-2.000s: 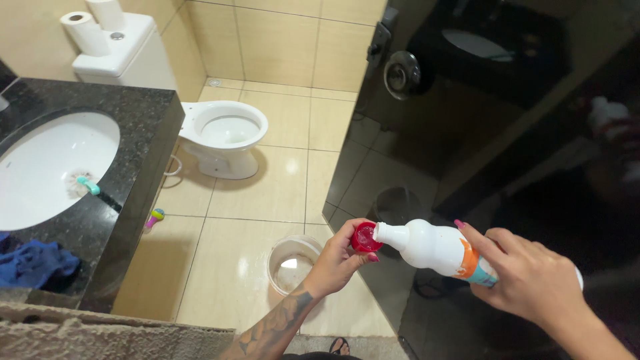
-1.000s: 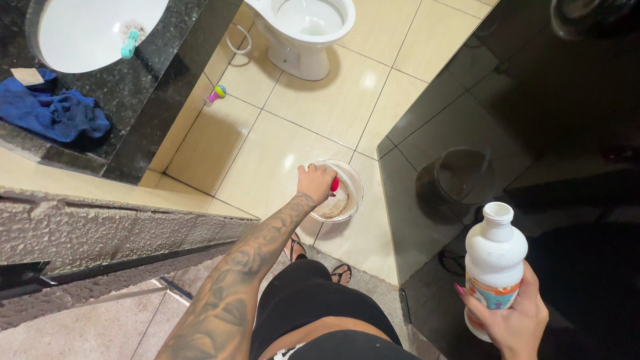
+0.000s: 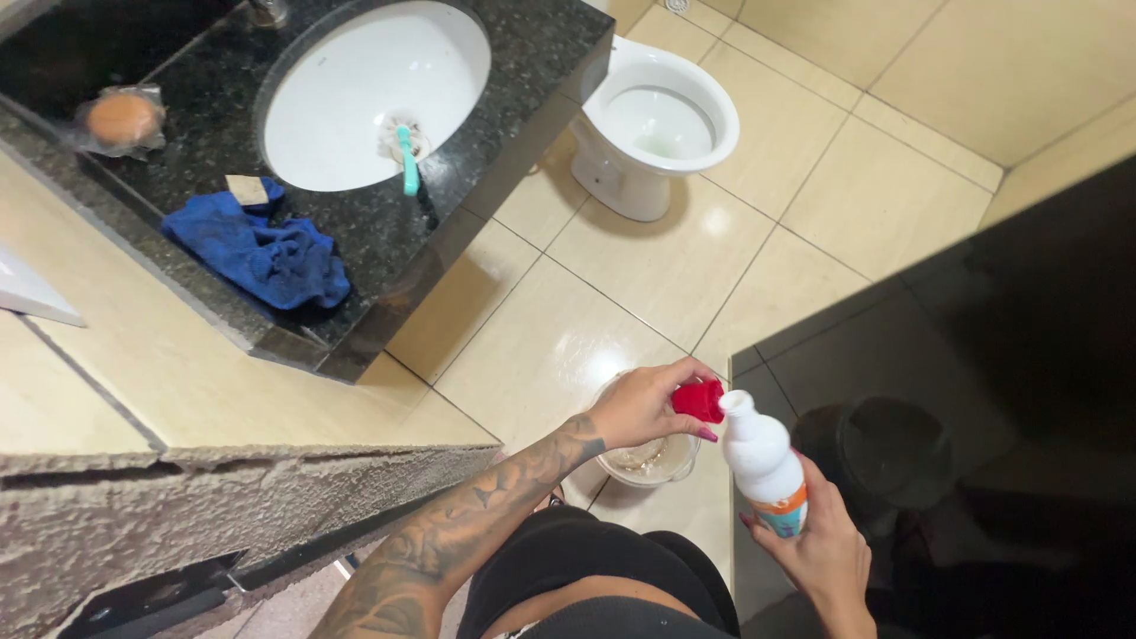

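My left hand (image 3: 646, 406) holds a red plastic cap (image 3: 698, 401) between thumb and fingers. The cap is right beside the mouth of a white plastic bottle (image 3: 761, 453); whether they touch I cannot tell. My right hand (image 3: 818, 541) grips the lower part of the bottle, around its orange and teal label, with the neck uncapped and tilted slightly left. Under my left hand, a translucent bucket (image 3: 652, 472) with liquid in it stands on the floor, partly hidden by the hand.
A dark granite counter (image 3: 373, 240) at left bears a white basin (image 3: 355, 98), a teal-handled brush (image 3: 408, 160), a blue cloth (image 3: 266, 253) and a wrapped orange bar (image 3: 122, 120). Beyond is a toilet (image 3: 661, 124). A glossy black door (image 3: 976, 355) borders the right side.
My left hand has come up from over the bucket with the red cap, and my right hand has brought the bottle over to it. The view has shifted.
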